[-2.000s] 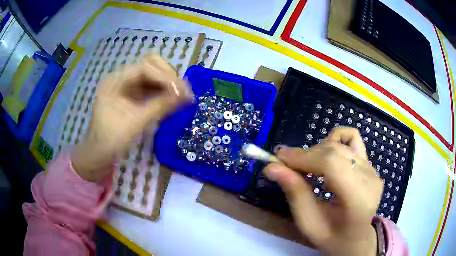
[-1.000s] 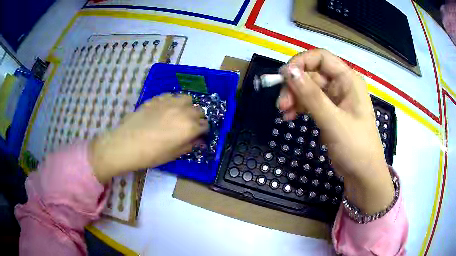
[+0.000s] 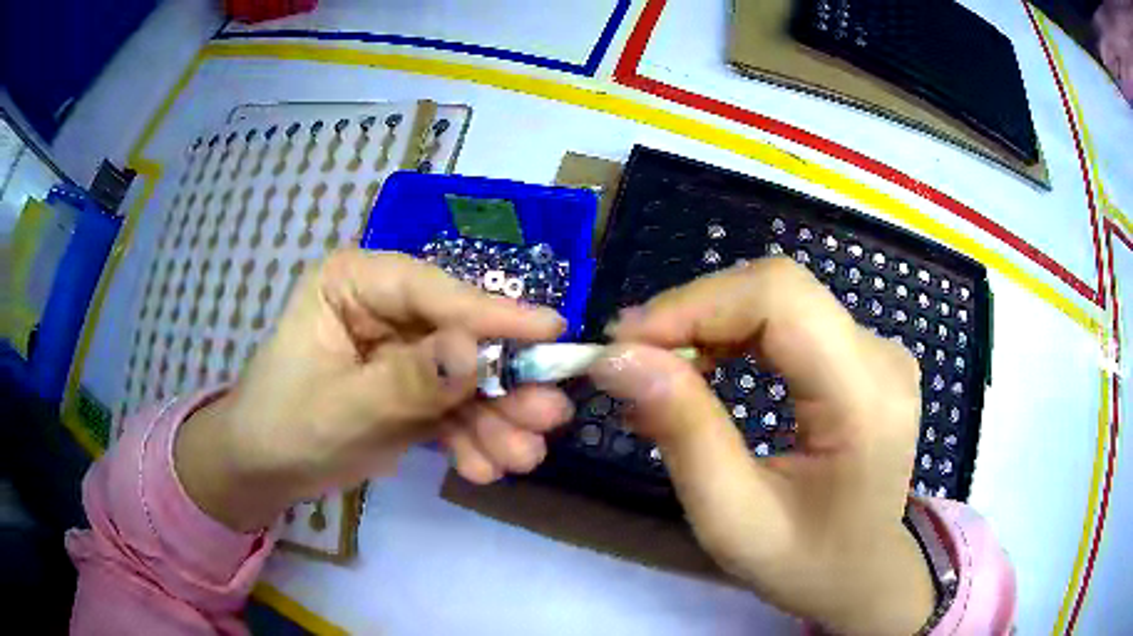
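A small white cylindrical workpiece [image 3: 555, 362] lies level between my hands, with a shiny silver part at its left end. My right hand [image 3: 783, 422] pinches its right end between thumb and fingertips. My left hand [image 3: 385, 373] has its thumb and fingers at the silver end [image 3: 492, 370]. Whether the silver part is seated cannot be told. Behind my hands, the blue bin [image 3: 410, 199] holds a heap of shiny metal washers [image 3: 497, 283]. The black tray [image 3: 659, 174] at the right holds rows of silver-topped parts, partly hidden by my right hand.
A white slotted board [image 3: 224, 249] with tan cut-outs lies at the left. A second black tray [image 3: 919, 75] rests on cardboard [image 3: 770, 62] at the far right. A red bin [image 3: 267, 8] is at the top left. A blue side box [image 3: 81, 267] stands at the left edge.
My left hand has come out of the blue bin to the workpiece's silver end. My right hand has moved down and left with the workpiece, meeting my left hand.
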